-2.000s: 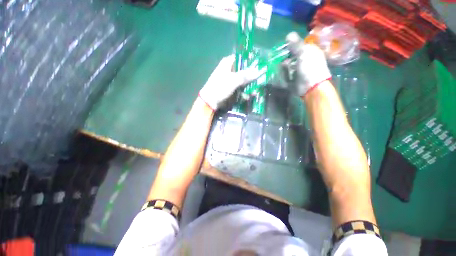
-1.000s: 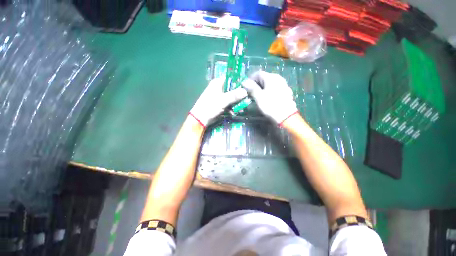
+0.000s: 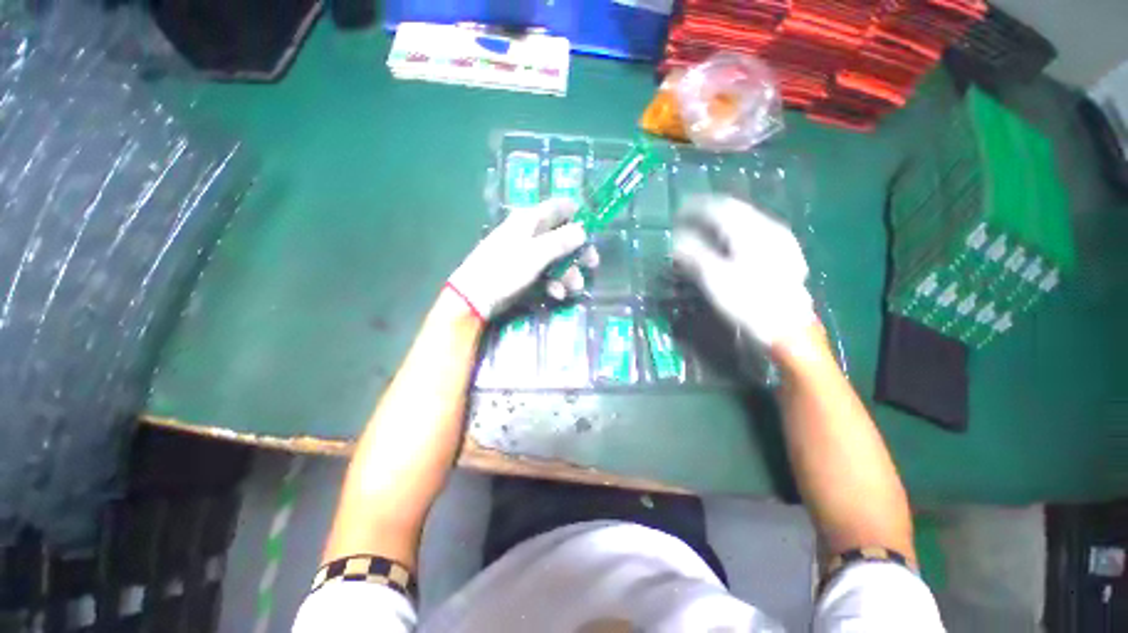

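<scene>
My left hand (image 3: 520, 256), in a white knit glove with a red cuff edge, holds a green circuit board (image 3: 619, 186) that points up and right over the tray. My gloved right hand (image 3: 746, 266) is blurred above the tray's right half; no board shows in it and its fingertips are unclear. The clear plastic tray (image 3: 637, 388) lies flat on the green bench. Small green circuit boards lie in pockets at its back left and along its near row. My hands hide part of the middle row.
A panel stack (image 3: 1017, 198) stands at right by a black pad (image 3: 923, 371). Spare clear trays (image 3: 87, 247) fill the left. Behind are a wrapped tape roll (image 3: 730, 101), a white box (image 3: 480, 59), a blue bin (image 3: 594, 27) and red sheets (image 3: 792, 50). The wooden bench edge (image 3: 557, 470) is nearest.
My hands, together on the boards before, are now apart, the right one over the tray's right half. More boards show in the near row. The view has shifted slightly.
</scene>
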